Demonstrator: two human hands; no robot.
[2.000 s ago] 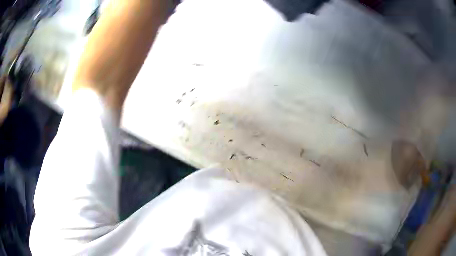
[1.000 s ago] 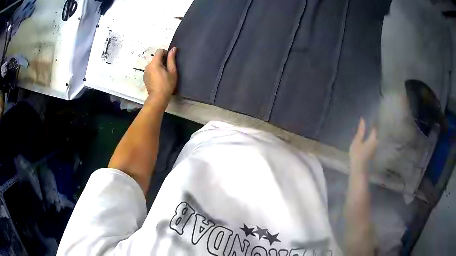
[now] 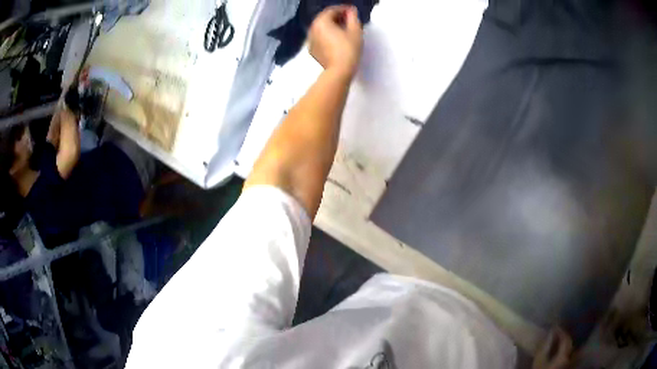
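Observation:
The dark grey garment panel (image 3: 497, 187) lies on the white pressing table cover (image 3: 389, 86), with its lower left corner near the table's front edge; parts of it are blurred. My left hand (image 3: 336, 37) is at the top, over a crumpled dark cloth piece (image 3: 292, 39), with its fingers curled. Whether it grips the cloth is unclear. My right hand (image 3: 555, 351) is small, blurred and partly cut off at the bottom right, by the panel's lower edge; its hold is unclear.
Black-handled scissors (image 3: 218, 29) lie on the neighbouring stained table (image 3: 155, 79) at the upper left. A person in dark clothing (image 3: 94, 184) is at the far left, beside metal bars (image 3: 108, 238). The front table edge (image 3: 432, 270) runs close to my body.
My left hand has left the panel's left edge and reached up to the dark cloth. The view has shifted left. The panel's raised seams no longer show clearly; my right hand is lower in view.

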